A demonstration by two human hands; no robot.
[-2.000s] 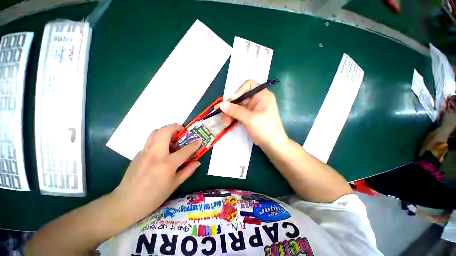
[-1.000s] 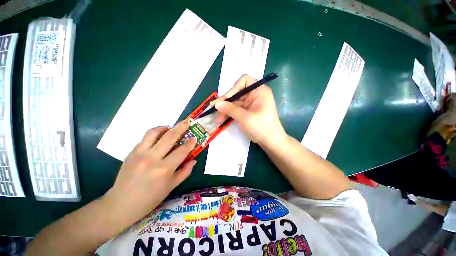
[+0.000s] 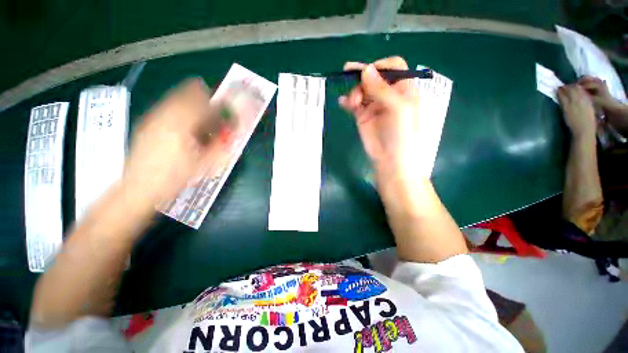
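Note:
My left hand (image 3: pixel 169 134) is strongly blurred over the tilted adhesive sheet (image 3: pixel 253 103) on the left. A blurred red and green patch at its fingertips looks like the phone housing (image 3: pixel 224 124), mostly hidden. My right hand (image 3: pixel 382 114) holds the black tweezers (image 3: pixel 406 74) nearly level, with their tips pointing left near the top of the middle adhesive sheet (image 3: pixel 296 158). That sheet lies alone on the green bench. Whether anything is on the tips cannot be seen. Another adhesive sheet (image 3: pixel 434 114) lies partly behind my right hand.
Two long printed sheets lie at the far left, an outer one (image 3: pixel 45 186) and an inner one (image 3: pixel 100 152) partly under my left arm. A pale rail (image 3: pixel 275 36) curves behind the bench. Another person's hands (image 3: pixel 582 100) hold white sheets at the right. Red stool-like parts (image 3: pixel 506 238) show below the bench.
My left hand has moved up and left with the red unit, away from the middle sheet. My right hand has moved right and up with the tweezers. The view has shifted, showing the rail.

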